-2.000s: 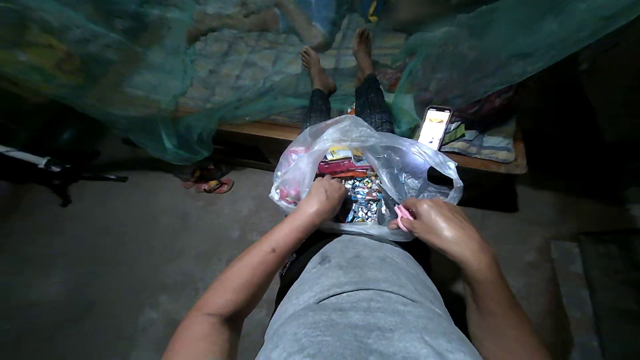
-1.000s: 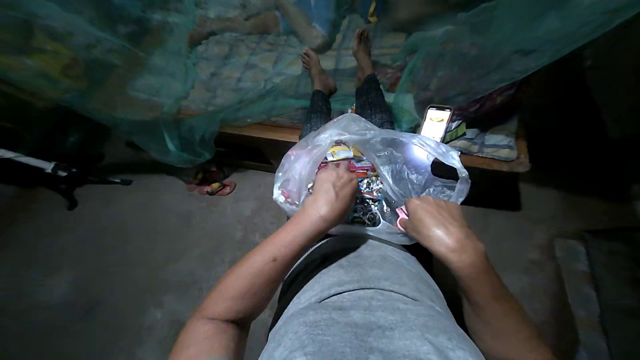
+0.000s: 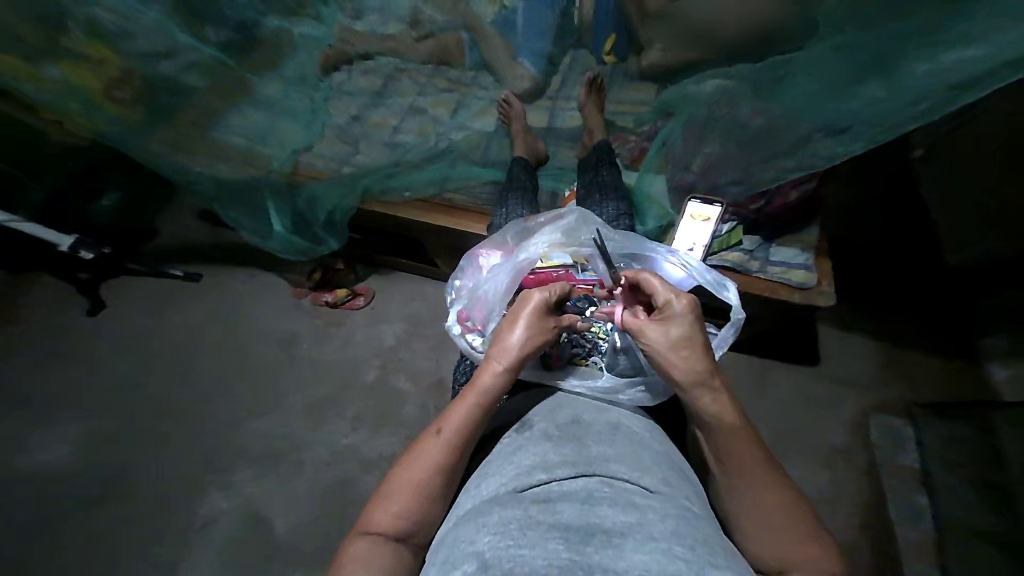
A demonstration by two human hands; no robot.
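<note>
A translucent plastic bag rests open on my lap, with small wrapped packets and a red packet inside. My right hand holds scissors by their pink handles above the bag, blades pointing up and away from me. My left hand is over the bag's left part, its fingertips pinching a small dark packet close to the scissors' handles. The fingers partly hide this packet.
My legs extend onto a wooden bed edge under a green mosquito net. Another person lies behind the net. A lit phone leans beside folded cloth. Sandals and a black stand leg are at left.
My left hand has come up out of the bag's contents with a small packet. My right hand has moved from the bag's right rim inward, and the scissors' blades now show.
</note>
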